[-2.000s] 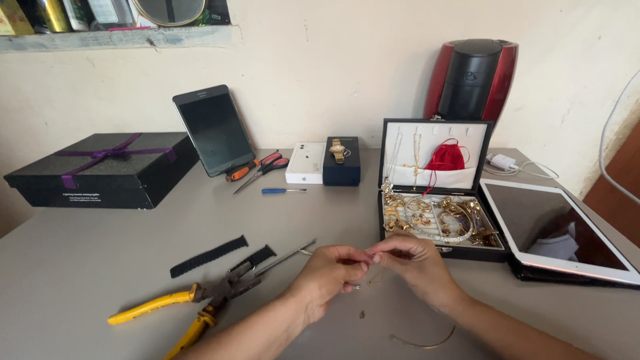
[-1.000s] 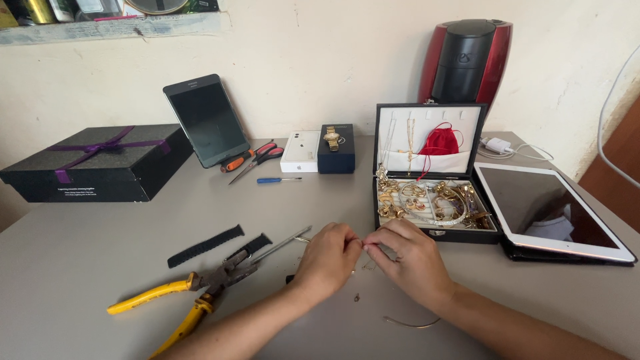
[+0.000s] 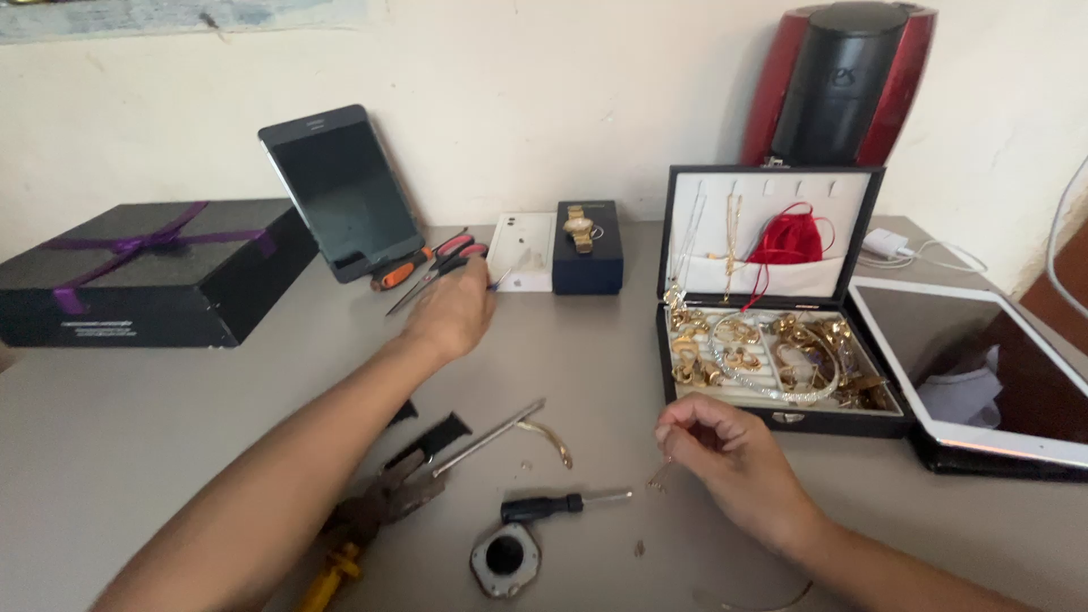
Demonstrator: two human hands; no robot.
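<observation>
My left hand [image 3: 455, 310] is at the scissors [image 3: 438, 268], its fingers closed around the blue-handled screwdriver [image 3: 505, 277]; the shaft sticks out tilted upward and most of the handle is hidden. In front of the open jewelry box [image 3: 786, 418], my right hand [image 3: 722, 450] pinches a thin gold-coloured chain [image 3: 659, 478] that hangs below the fingertips. Between the hands lie a black-handled screwdriver [image 3: 544, 506], a metal watch case [image 3: 506, 559], a long metal rod [image 3: 489, 438] and a curved gold piece [image 3: 548, 442]. Yellow-handled pliers [image 3: 374, 510] are partly behind my left forearm.
A black box with purple ribbon [image 3: 153, 272] and a propped tablet [image 3: 344, 195] stand at left. A white phone box [image 3: 523, 246] adjoins a blue box [image 3: 586, 272] bearing a gold watch [image 3: 580, 228]. At right are a white tablet [image 3: 977, 365], a charger [image 3: 888, 244] and a red-black appliance [image 3: 841, 85].
My left hand has parted from my right and moved forward to the scissors, taking hold of the blue-handled screwdriver that lay there. The black-handled screwdriver and watch case now show. The view has shifted.
</observation>
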